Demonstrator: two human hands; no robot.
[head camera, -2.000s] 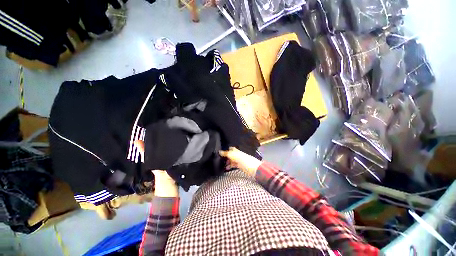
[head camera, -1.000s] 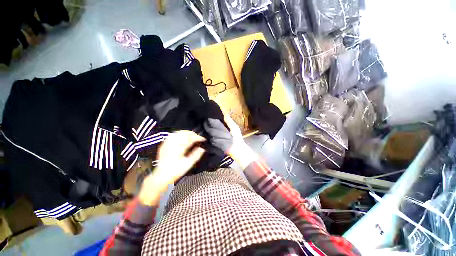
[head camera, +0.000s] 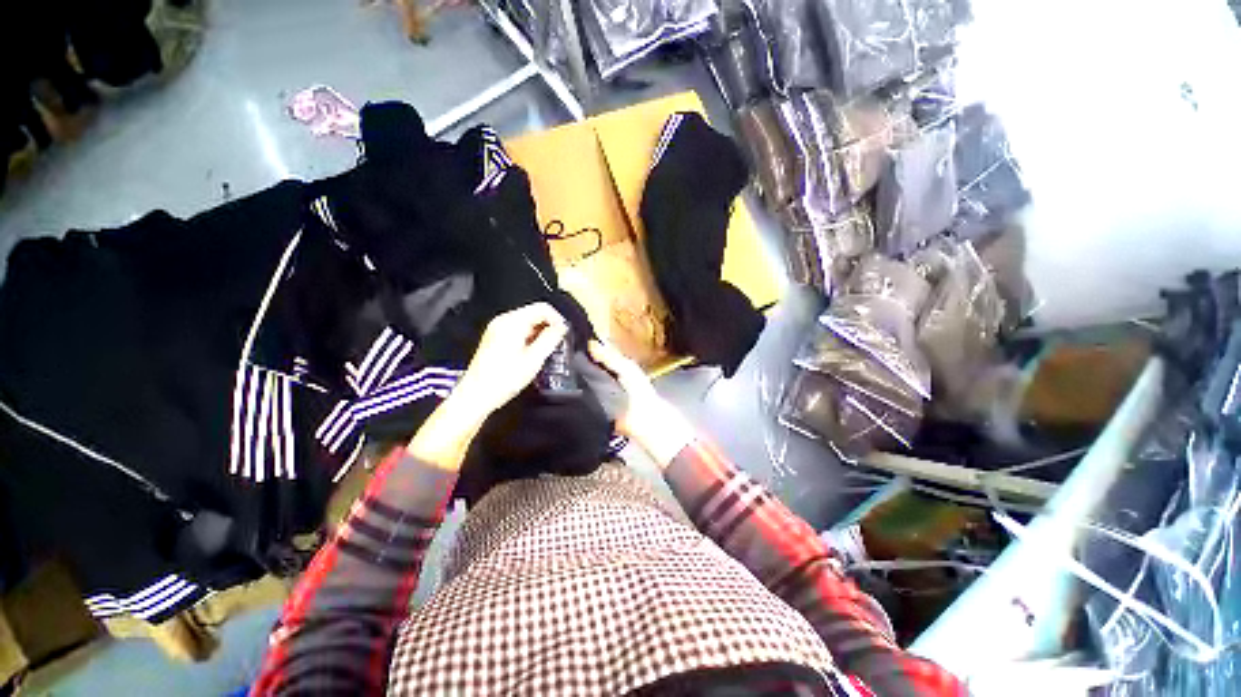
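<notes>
A black garment (head camera: 538, 436) lies bunched in front of my waist, with a small grey patch between my hands. My left hand (head camera: 515, 357) is above it, its fingers closed at the garment's upper edge. My right hand (head camera: 629, 395) holds the garment's right edge; its fingers are partly hidden by cloth. A pile of black garments (head camera: 123, 313) with white stripes and thin white piping spreads to the left. Another black piece (head camera: 690, 225) lies on the yellow cardboard box (head camera: 592, 164), beside a thin black cord (head camera: 574, 242).
Clear polybags (head camera: 871, 354) with brown and grey garments are stacked on the floor at the right. A pale blue-green table frame (head camera: 1089, 477) and blue bagged garments (head camera: 1204, 558) are at the lower right. More black garments (head camera: 116, 48) lie at the upper left.
My left hand has moved from the garment's lower left to its upper edge. Striped bands have come into view on the left, and the grey inner cloth shows less. The camera view has shifted right.
</notes>
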